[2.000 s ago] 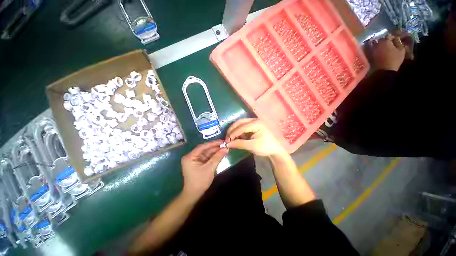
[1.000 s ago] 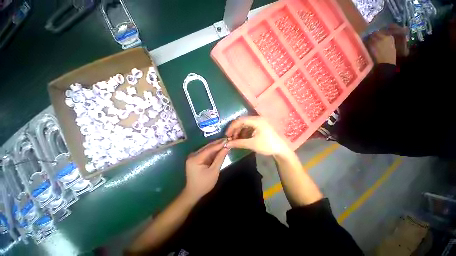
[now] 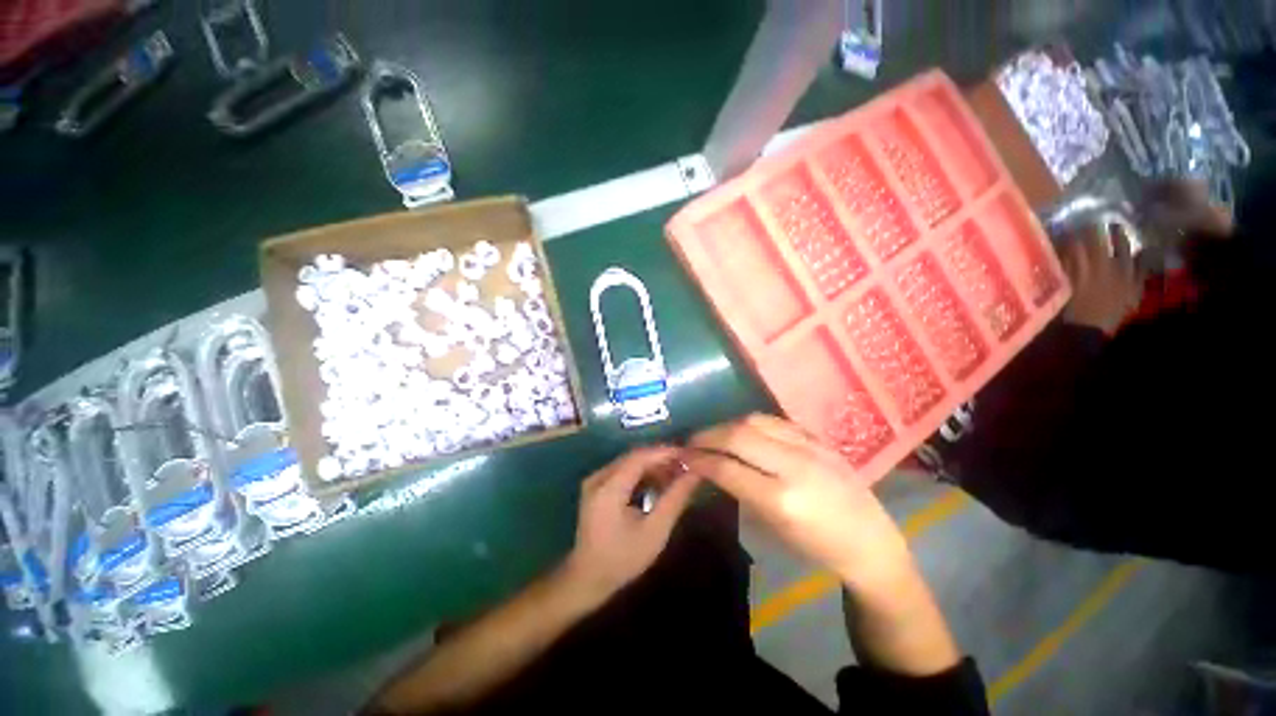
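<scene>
My left hand and my right hand meet at the front edge of the green surface, fingertips together around a tiny part. A small ring-like piece shows between the fingers of my left hand. My fingers hide most of both parts. One padlock unit with a silver loop and blue-and-white end lies just beyond my hands. The cardboard box of white rings is to the left. The salmon-red parts tray with tiny metal fittings is to the right.
A dense row of lock units lies left of the box. Scattered units lie on the far green surface. A slanting grey post stands behind the tray. Another person's hand and dark sleeve are at the right, near another box of rings.
The view has shifted, so everything sits lower and further right. My hands remain together; my right fingers now lie flatter over the part, and a ring-like piece shows in my left fingers.
</scene>
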